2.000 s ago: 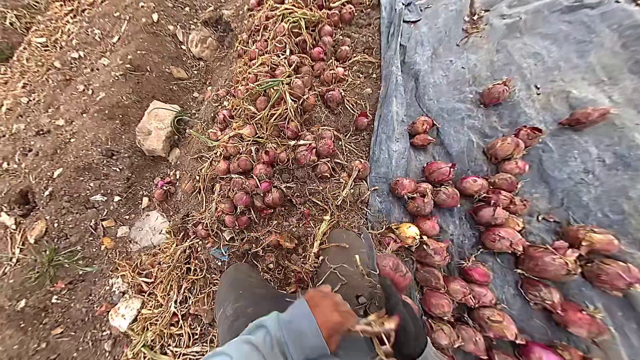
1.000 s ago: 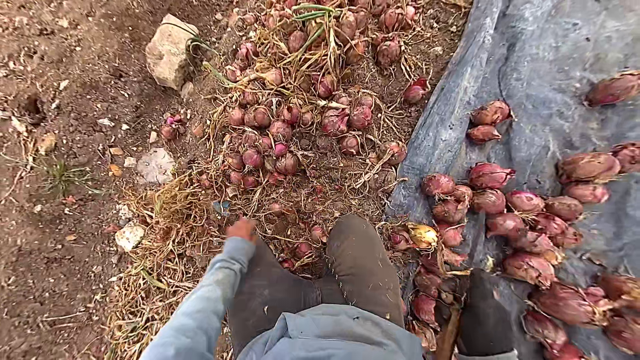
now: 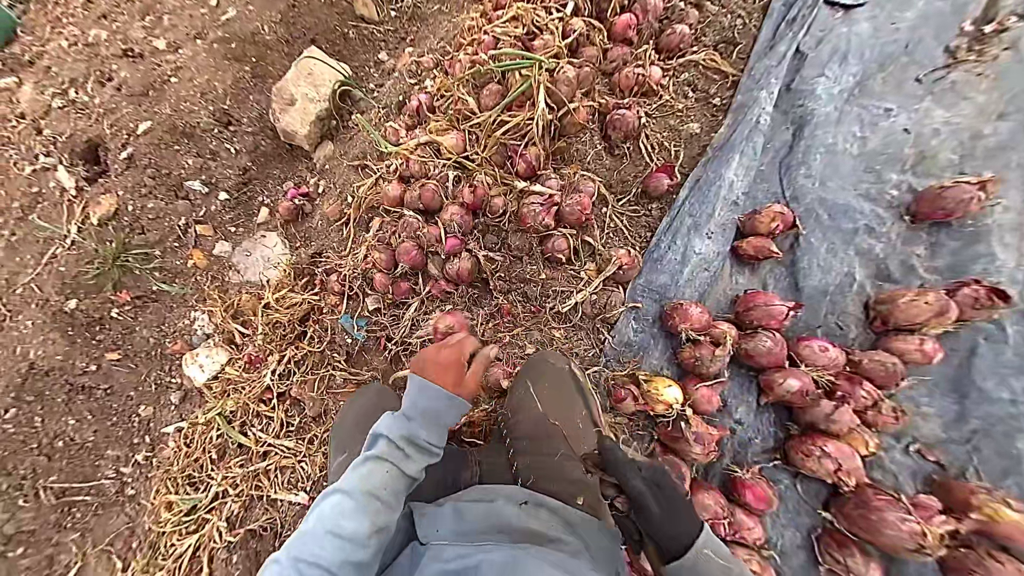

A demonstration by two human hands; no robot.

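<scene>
My left hand (image 3: 454, 366), bare below a light blue-grey sleeve, is at a red onion (image 3: 450, 325) on the soil in front of my knees; its fingertips are partly hidden, so I cannot tell whether it grips the onion. My right hand (image 3: 646, 494), in a dark glove, is low beside my right knee, near the onions at the sheet's edge; its fingers are partly hidden and what it holds is unclear. Ahead of my knees lies a heap of red onions (image 3: 456, 216) with dry stalks. Trimmed red onions (image 3: 824, 458) lie on the grey plastic sheet (image 3: 856, 144) to the right.
A large pale stone (image 3: 308, 98) lies on the soil at the upper left, with flatter stones (image 3: 261, 258) below it. Dry onion leaves (image 3: 232, 456) are piled left of my knees. A peeled yellowish onion (image 3: 661, 393) is at the sheet's left edge.
Two seconds ago the bare hand was near my right knee with stalks by it; it then moved left and is now at an onion. The gloved hand has come nearer my right knee since one second ago.
</scene>
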